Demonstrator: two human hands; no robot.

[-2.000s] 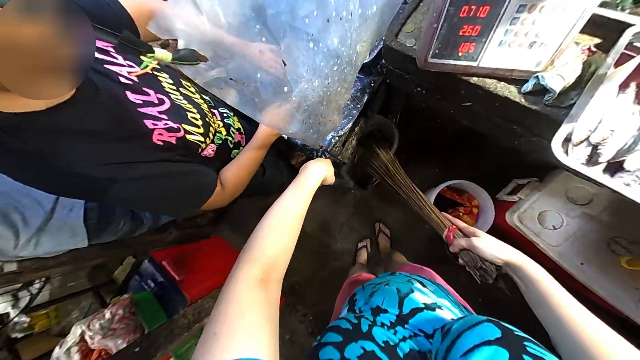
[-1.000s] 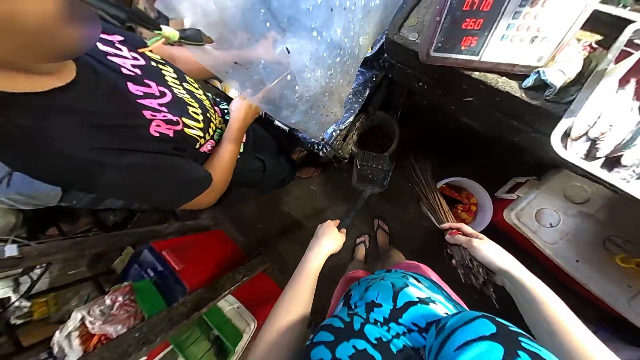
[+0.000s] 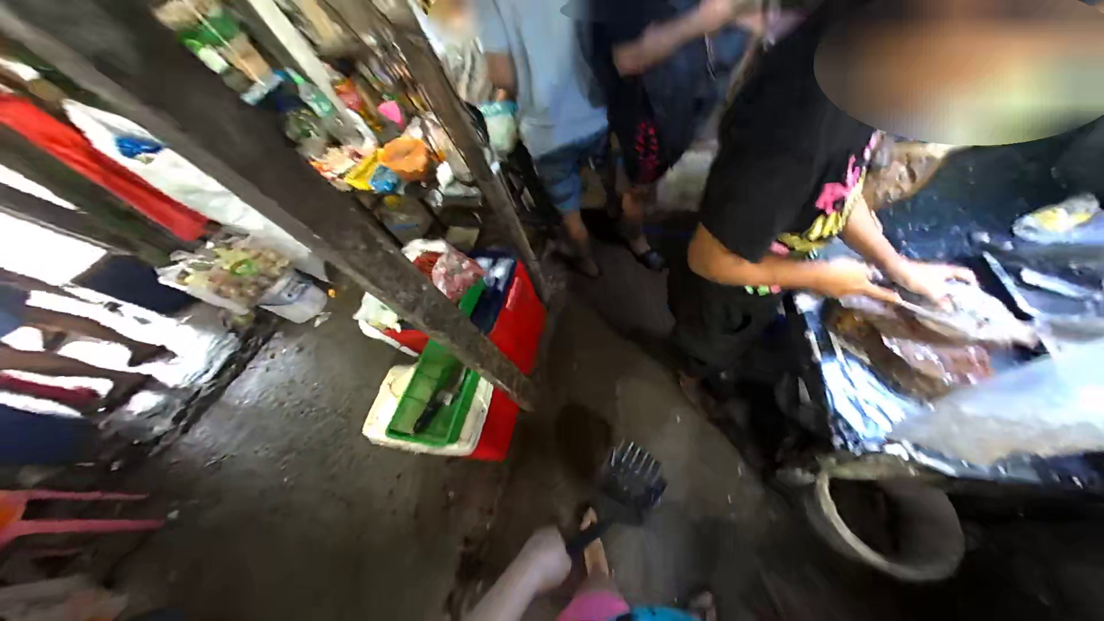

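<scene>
My left hand (image 3: pixel 545 559), at the bottom middle and somewhat blurred, is closed round the handle of a dark slotted dustpan or scoop (image 3: pixel 634 485). The scoop's toothed end points up and away, just above the wet floor. My right hand is outside the view, and so is the stick broom. A round bin (image 3: pixel 893 526) with a pale rim stands right of the scoop, below the edge of a plastic-covered table (image 3: pixel 862 405).
At the table, a person in a black shirt (image 3: pixel 768 147) handles what looks like fish. A wooden post (image 3: pixel 345 233) slants beside a red cooler (image 3: pixel 504 423) and a green tray (image 3: pixel 431 397). Other people stand farther back. Part of a pink chair (image 3: pixel 82 511) shows at left.
The view has swung strongly to the left. The broom and my right hand, seen one second ago, have left the frame. My left hand, on nothing clearly visible two seconds ago, now holds the scoop.
</scene>
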